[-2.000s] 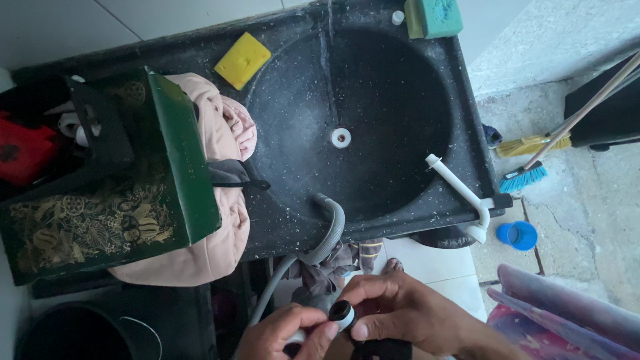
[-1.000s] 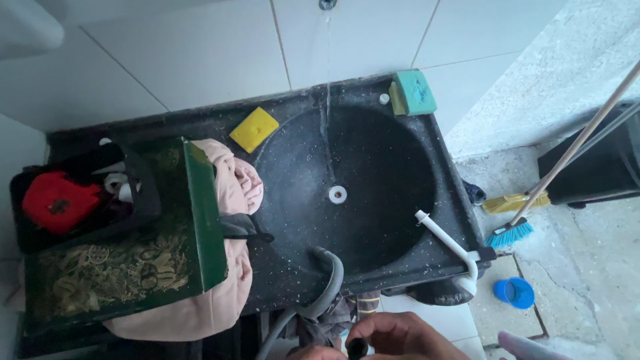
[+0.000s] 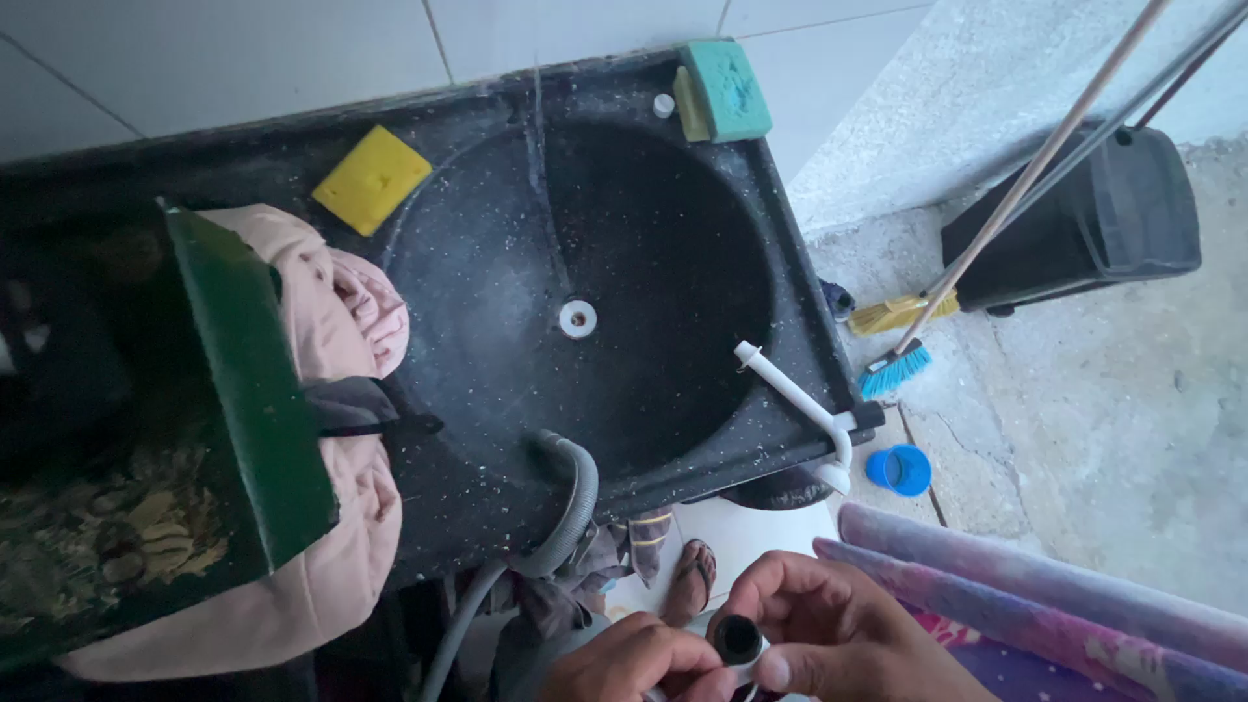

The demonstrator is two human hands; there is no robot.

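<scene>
At the bottom of the head view, my left hand (image 3: 634, 658) and my right hand (image 3: 843, 624) meet around a small white fitting with a round black opening (image 3: 738, 638). Fingers of both hands pinch it from either side; its lower part is hidden by them. Above the hands lies a black speckled sink basin (image 3: 663, 253) with a white drain (image 3: 577, 319), and a thin stream of water falls toward it. A grey corrugated hose (image 3: 575, 497) hooks over the sink's front edge. A white plastic pipe with a bend (image 3: 795, 390) rests on the right rim.
A yellow sponge (image 3: 372, 180), a teal sponge (image 3: 729, 90) and a small white cap (image 3: 664, 105) sit on the sink's rim. At left, a green box (image 3: 253, 390) rests on pink cloth (image 3: 331, 292). Brooms (image 3: 895, 370), a blue cup (image 3: 899, 470) and a black bin (image 3: 1082, 214) stand right.
Both hands stay together on the fitting; more of them shows now than one second ago. The view has shifted noticeably, cutting off the red item in the black container on the left.
</scene>
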